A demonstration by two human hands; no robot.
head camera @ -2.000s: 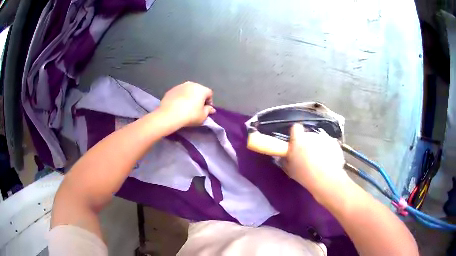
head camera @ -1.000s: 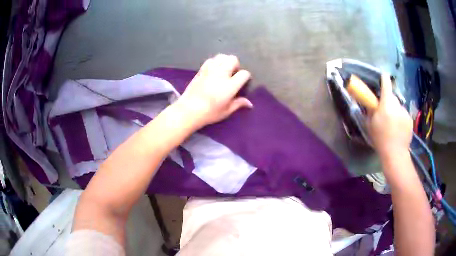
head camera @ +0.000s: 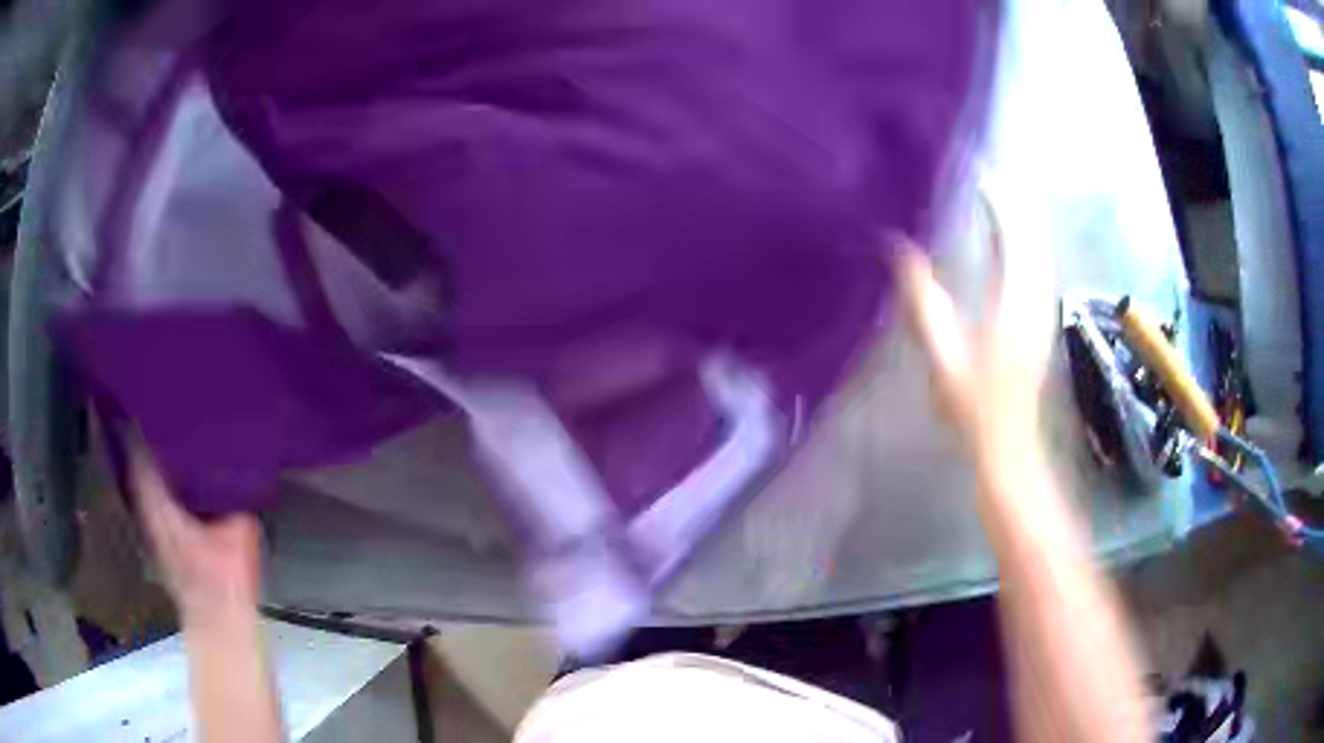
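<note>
A large purple garment piece (head camera: 654,189) is spread and lifted over the table, blurred by motion. Pale lilac interlining strips (head camera: 545,472) hang from its near side. My left hand (head camera: 203,544) is at the lower left, gripping a purple flap of the piece, its fingers partly hidden by the cloth. My right hand (head camera: 966,341) is at the right edge of the cloth, blurred, with fingertips at the edge; its hold on the cloth cannot be made out clearly. The iron (head camera: 1125,385) with its tan handle stands at the table's right side, out of my hands.
The grey-green pressing table (head camera: 871,537) curves along its near edge. Blue hoses (head camera: 1256,472) with a pink-red tie run from the iron off the right side. A white bench (head camera: 276,682) is at the lower left. Purple and white cloth lies low at the right.
My right hand has let go of the iron and moved to the cloth's right edge. My left hand has moved down left. The purple cloth has been raised and spread across the table.
</note>
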